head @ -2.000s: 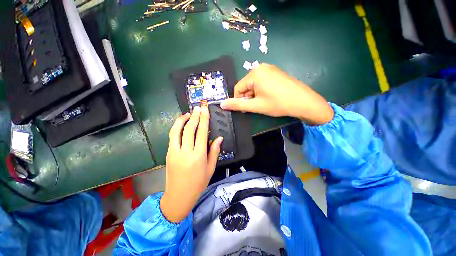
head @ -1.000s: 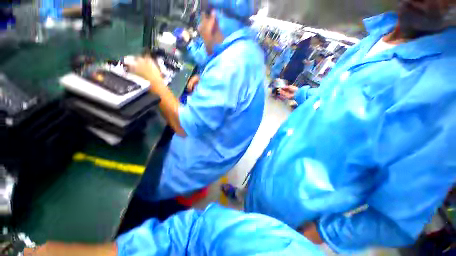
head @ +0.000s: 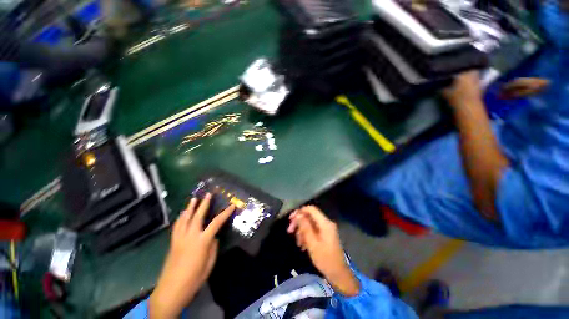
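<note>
An open phone body [head: 249, 217] lies on a black foam tray [head: 269, 203] at the bench's front edge. Its white and blue board end points to the lower right, with an orange-gold flex beside it. My left hand [head: 194, 240] rests on the phone and tray with spread fingers, one fingertip by the flex, and covers part of the phone. My right hand [head: 317, 238] is off the phone to its right, fingers loosely curled, with nothing visible in it. The picture is blurred.
Stacked foam trays with a phone [head: 109, 187] stand left. Gold flex strips [head: 215, 128] and small white pieces [head: 267, 146] lie beyond the tray. A crumpled shiny bag [head: 265, 86] and more stacked trays [head: 405, 56] are behind. A person in blue [head: 499, 180] sits right.
The view swung right to neighbouring people, then back to the bench. Compared with the oldest frame, the board end has turned from far to lower right, and my right hand is off the phone.
</note>
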